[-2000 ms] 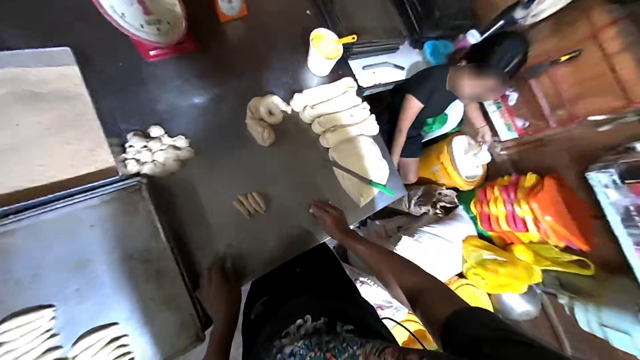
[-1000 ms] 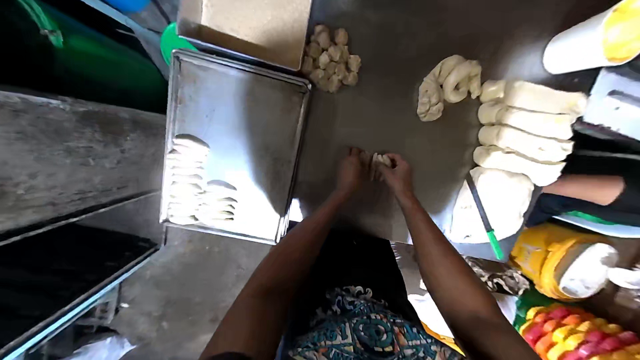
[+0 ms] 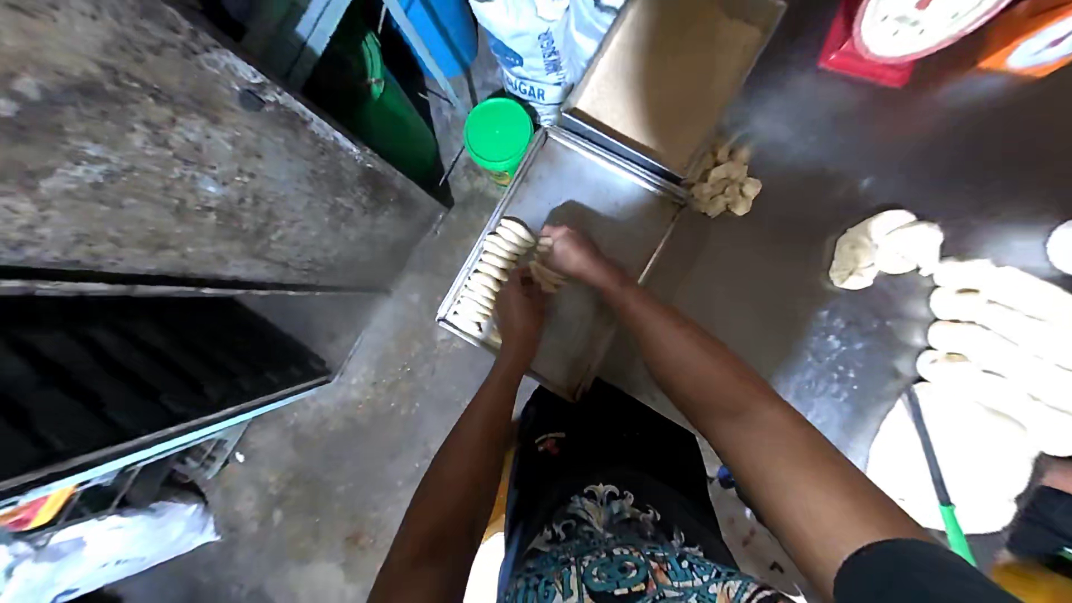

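Both of my hands are over a metal baking tray [image 3: 615, 186]. My right hand [image 3: 574, 253] has its fingers closed around small dough pieces [image 3: 546, 275]. Just below and to the left, my left hand [image 3: 521, 303] touches the same group of pieces; its fingers are partly hidden. A row of shaped dough rolls [image 3: 494, 264] lies along the tray's left side, close beside my left hand. A heap of small dough lumps [image 3: 727, 182] sits on the dark worktop past the tray's upper right corner.
A second, paper-lined tray [image 3: 662, 75] adjoins the first. Rightward on the worktop are coiled dough [image 3: 888, 247], long dough strips [image 3: 997, 327] and a green-handled knife [image 3: 953, 528] on a dough slab [image 3: 988, 452]. A red scale [image 3: 867, 50] stands at the top, a green-lidded tub [image 3: 498, 134] beyond the tray.
Both hands have moved left from the worktop to over the baking tray, and dough pieces are now there with them. The view has swung left.
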